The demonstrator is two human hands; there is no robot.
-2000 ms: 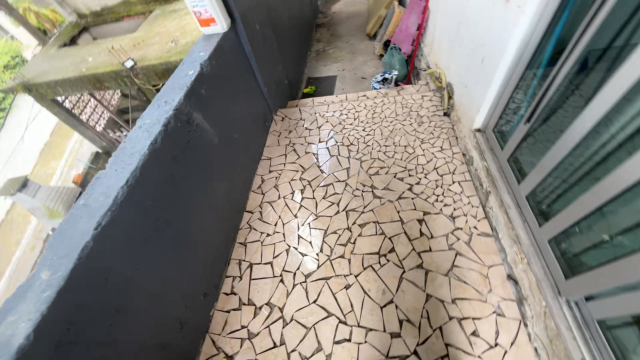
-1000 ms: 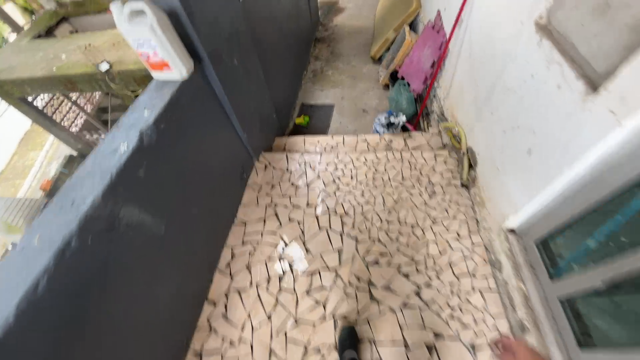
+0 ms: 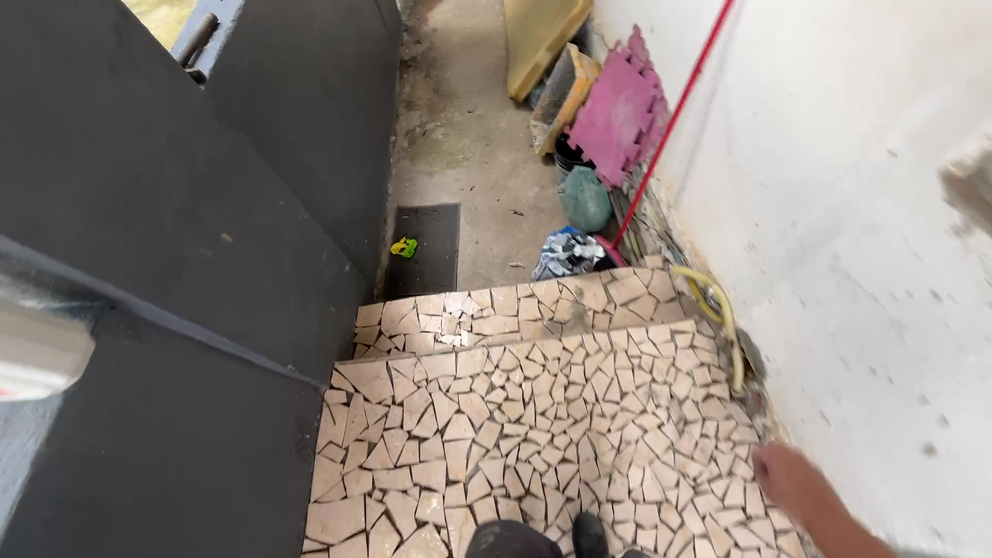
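Note:
My right hand (image 3: 783,474) hangs low at the right, above the edge of the broken-tile floor (image 3: 480,434) and beside the white wall (image 3: 876,310). Its fingers look curled, and I cannot tell whether anything is inside them. The nearest object to it is a piece of yellow hose (image 3: 725,310) lying along the foot of the wall. My left hand is out of view. A dark shoe (image 3: 590,535) and a knee (image 3: 511,540) show at the bottom edge.
A tiled step (image 3: 527,310) drops to a concrete passage (image 3: 480,155). Along its right side are pink foam mats (image 3: 620,112), a red pole (image 3: 674,120), a green bag (image 3: 585,200) and a crumpled plastic bag (image 3: 570,254). A dark wall (image 3: 194,310) bounds the left; a white jug (image 3: 39,353) stands there.
The view has moved forward toward the step. The glass door at the right has left the view. My right hand, absent two seconds ago, shows at the lower right.

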